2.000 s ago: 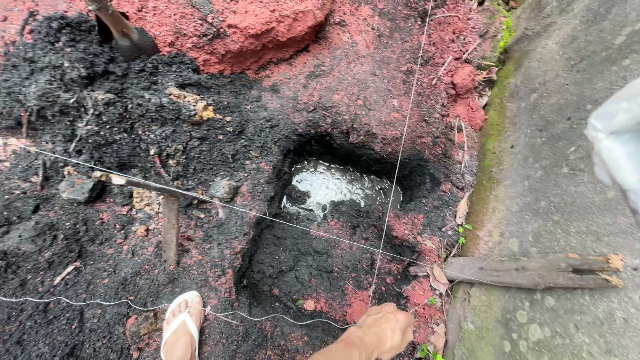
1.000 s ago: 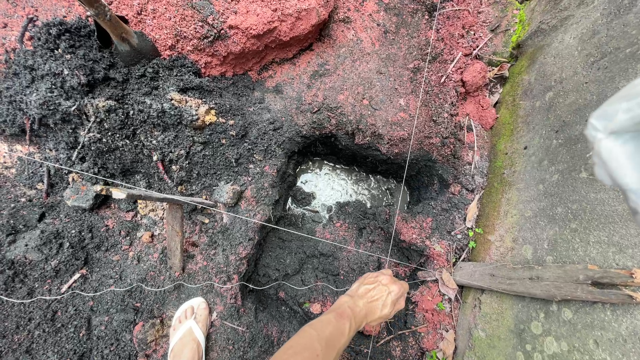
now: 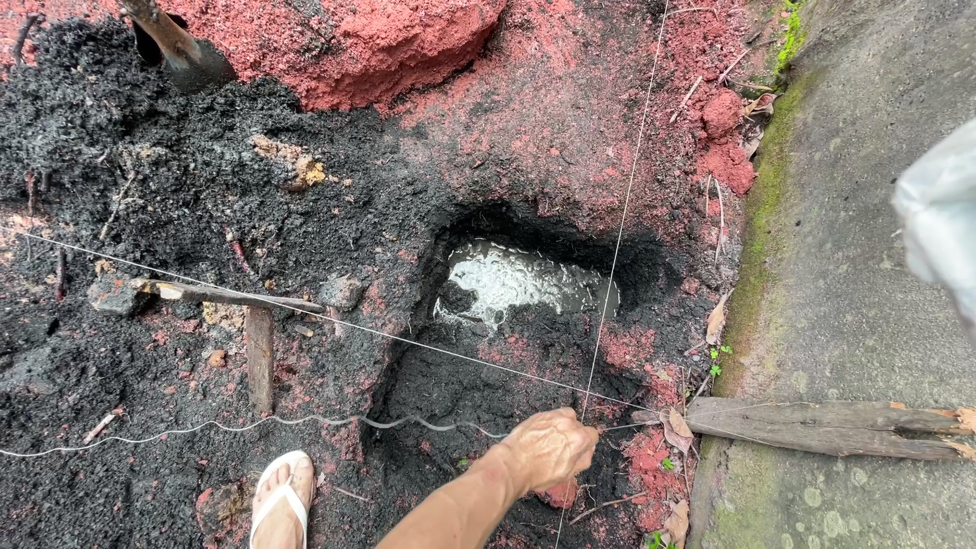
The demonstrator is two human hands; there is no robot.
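Note:
My left hand (image 3: 553, 450), back up and fingers curled, pinches a wavy white string (image 3: 320, 421) low in the middle of the head view. The string runs from the left edge to the hand. Beside the fingers, a taut thin string (image 3: 627, 191) runs down the view and crosses a slanting taut string (image 3: 450, 352). Beneath the strings lies a dug pit (image 3: 457, 393) in dark soil, with pale, wet, shiny material (image 3: 526, 282) at its far end. My right hand is not in view.
A split wooden stake (image 3: 823, 427) lies across the mossy concrete edge. Wooden pieces (image 3: 260, 358) stand left of the pit. A metal tool (image 3: 183, 57) rests by red soil (image 3: 396, 53). A flip-flopped foot (image 3: 282, 503) is lower left; a blurred whitish object (image 3: 942, 221) is at right.
My left hand has moved from near the bottom edge up toward the crossing of the taut strings. The wavy string has risen with it.

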